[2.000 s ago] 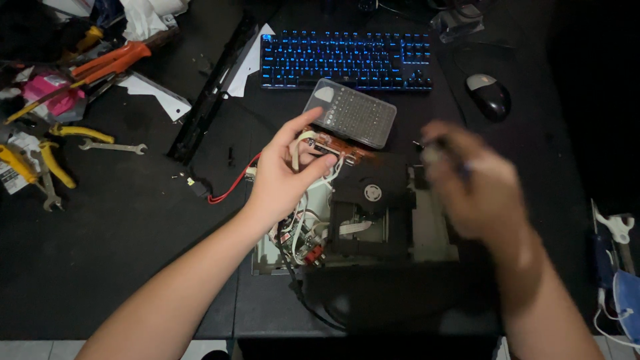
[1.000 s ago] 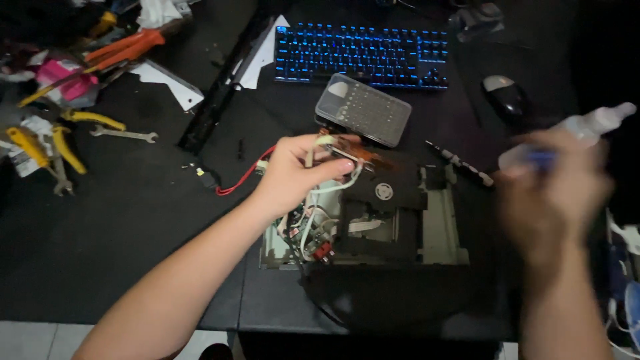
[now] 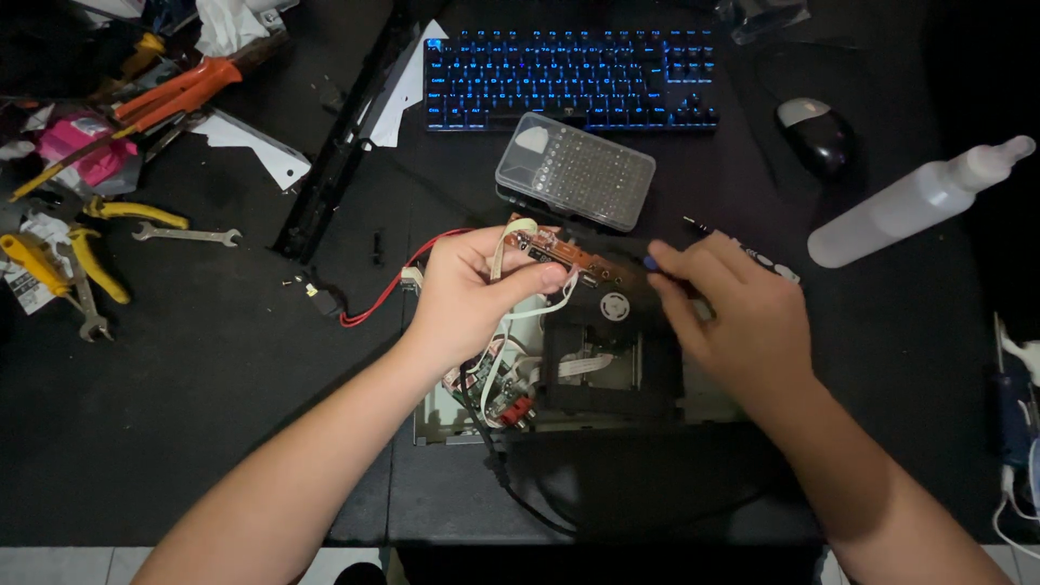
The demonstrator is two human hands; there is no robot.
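My left hand [image 3: 479, 292] grips a small brown circuit board [image 3: 569, 253] between thumb and fingers; white ribbon cables run from it down into an opened disc player chassis [image 3: 431, 422]. The chassis holds a black disc drive [image 3: 613, 357], a green circuit board and red connectors [image 3: 516, 410]. Right of the small board, my right hand [image 3: 731, 309] pinches a small thing with a blue part [image 3: 651, 262]; the rest of it is hidden or too dark to tell. Beyond that hand lies a black and white precision screwdriver [image 3: 756, 258]. Red wires [image 3: 378, 305] lead left to a black connector.
A bit case [image 3: 581, 171] lies below the lit keyboard [image 3: 569, 81]. A mouse [image 3: 815, 138] and a white plastic bottle [image 3: 918, 203] are at right. Yellow-handled pliers [image 3: 101, 252], a wrench [image 3: 187, 235], orange-handled tools [image 3: 183, 93] and a long black panel [image 3: 341, 138] are at left.
My right hand has moved left from beside the bottle to near the small board. The screwdriver, near my right hand two seconds ago, lies on the table. My left hand keeps hold of the board.
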